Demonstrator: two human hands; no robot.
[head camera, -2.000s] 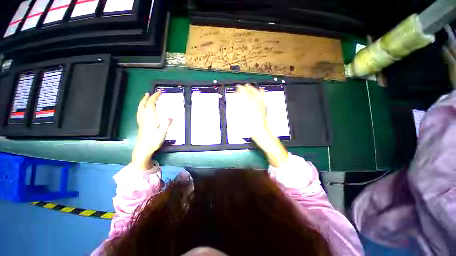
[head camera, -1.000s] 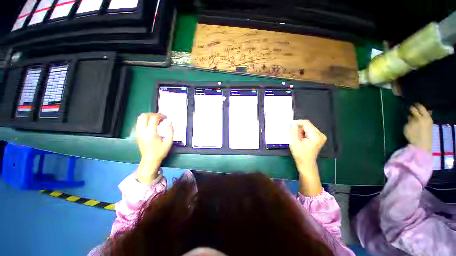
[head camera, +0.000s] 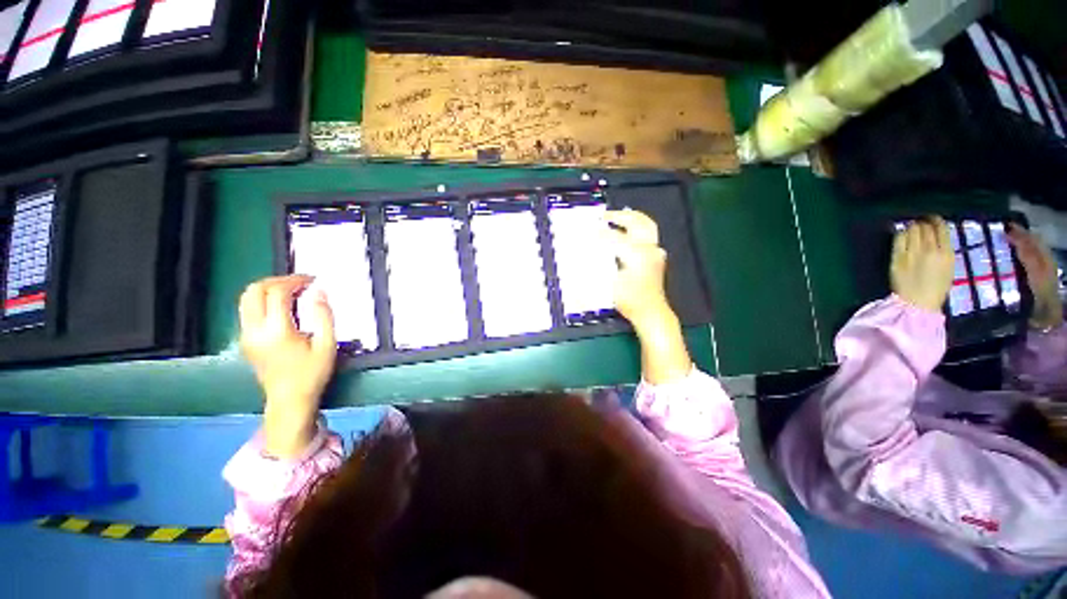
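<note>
A black foam tray (head camera: 676, 252) lies in front of me with several phones side by side, their screens lit white; its rightmost slot holds no phone. My left hand (head camera: 287, 339) is at the lower left edge of the leftmost phone (head camera: 339, 269), fingers curled, gripping nothing visible. My right hand (head camera: 638, 267) is over the right edge of the rightmost lit phone (head camera: 576, 252), fingers bent; whether a fingertip touches the screen cannot be told. The two middle phones (head camera: 425, 275) (head camera: 508, 267) are uncovered.
At left, another tray (head camera: 115, 257) holds a phone with text and a red band. Stacked trays (head camera: 234, 88) stand behind it. A scribbled wooden board (head camera: 544, 111) lies at the back. A wrapped post (head camera: 842, 82) slants at right. A neighbouring worker's hands (head camera: 922, 263) are at a tray.
The view has shifted, so the bench sits further left. My right hand has moved up along the rightmost lit phone. The neighbour's hands are now both at a phone tray.
</note>
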